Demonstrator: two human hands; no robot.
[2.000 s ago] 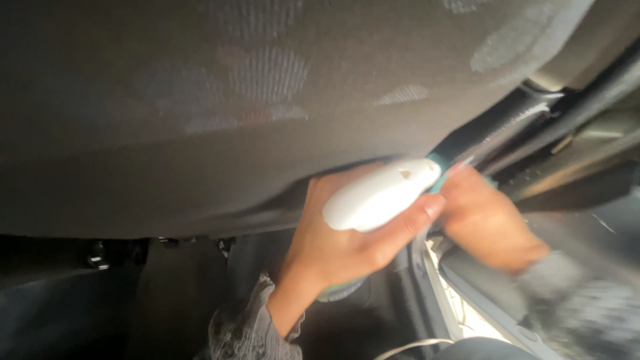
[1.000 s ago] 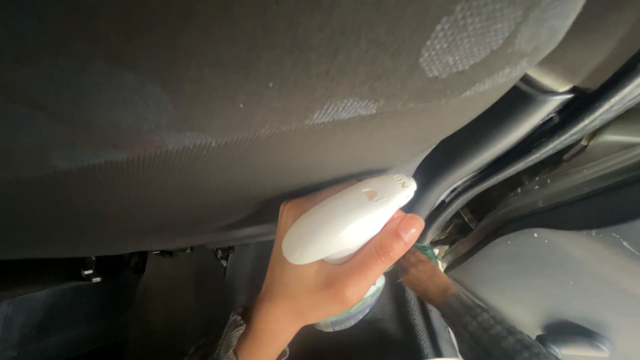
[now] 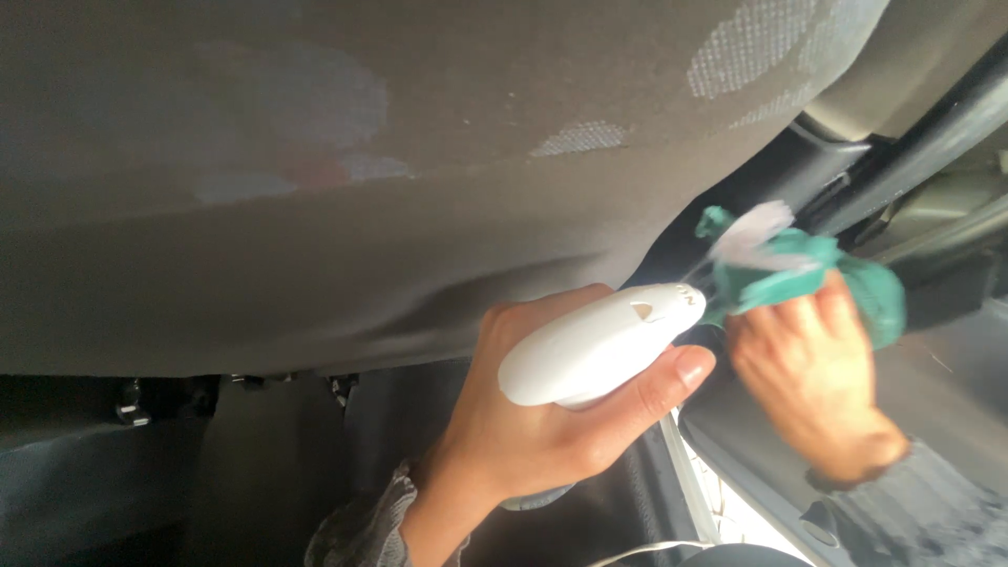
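Note:
My left hand [image 3: 543, 417] is wrapped around a spray bottle with a white trigger head [image 3: 602, 346]; its nozzle points toward the upper right, and most of the bottle lies hidden behind the hand. A faint mist shows just past the nozzle. Close by on the right, my right hand [image 3: 807, 362] grips a crumpled green cloth [image 3: 787, 268] with a pale pink part, slightly blurred. Above both hands spreads a grey-brown fabric car seat [image 3: 441, 236] with lighter patterned patches.
A black plastic sill trim [image 3: 756, 177] and a rubber door seal [image 3: 921, 150] run along the upper right. At the right is a grey door panel [image 3: 961, 386]. Dark floor covering [image 3: 268, 472] lies at the lower left, and a thin pale cord [image 3: 654, 547] at the bottom.
My right hand, low behind the left hand one second ago, has come up and right with the green cloth now in plain sight. My left hand still holds the spray bottle.

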